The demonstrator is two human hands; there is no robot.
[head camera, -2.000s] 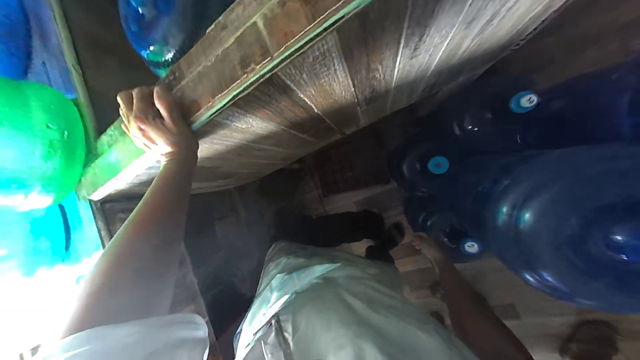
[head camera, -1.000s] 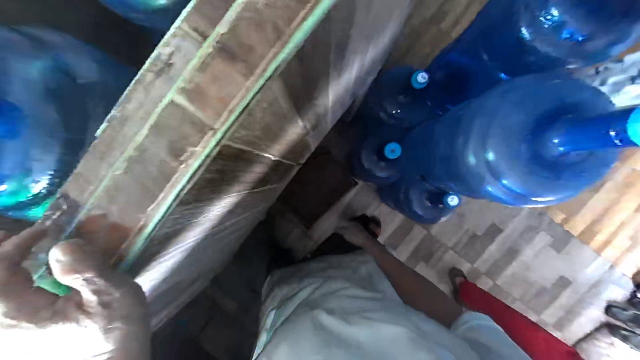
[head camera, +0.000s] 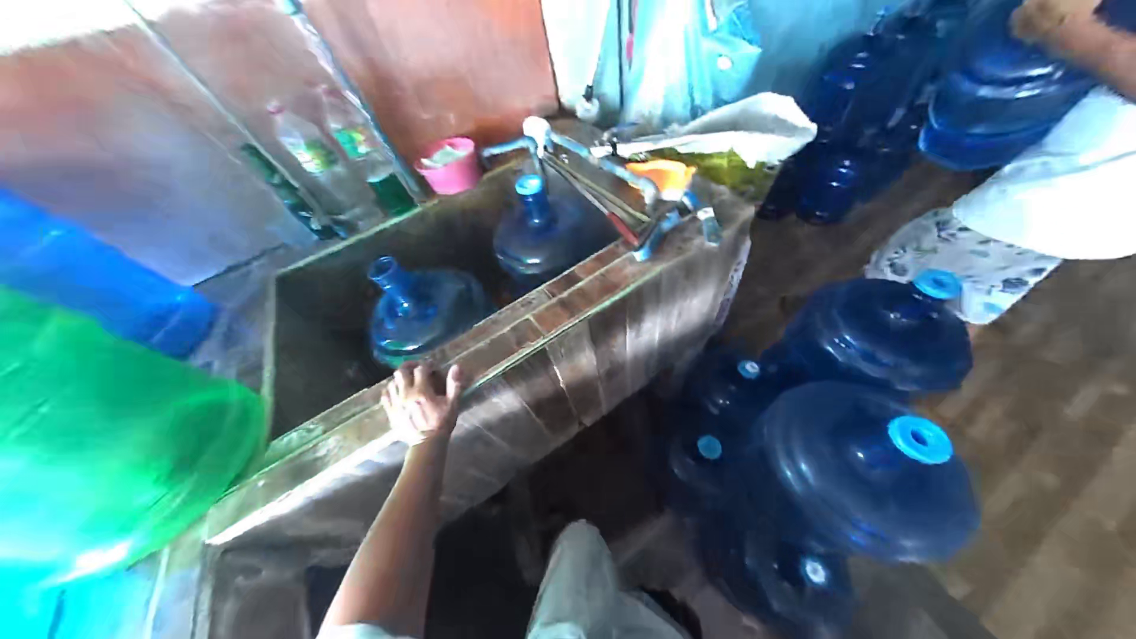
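Observation:
My left hand (head camera: 421,404) rests on the tiled ledge of a basin (head camera: 524,333), fingers spread over its top edge and holding nothing. Just behind the fingers, inside the basin, stands an uncapped blue water jug (head camera: 430,311). A second blue jug (head camera: 541,235) with a light blue cap is farther back in the basin. Blue plastic pipes (head camera: 621,169) with fittings run above the basin's far end. My right hand is out of view.
Capped large blue jugs (head camera: 865,479) and smaller bottles (head camera: 701,448) stand on the floor at right. A green drum (head camera: 106,444) is at left. A pink bucket (head camera: 450,166) sits behind the basin. Another person's arm (head camera: 1087,40) reaches to a jug at upper right.
The view has swung up to show the basin's inside and far end. My left hand remains at the ledge; the right hand, seen low down earlier, has left the view.

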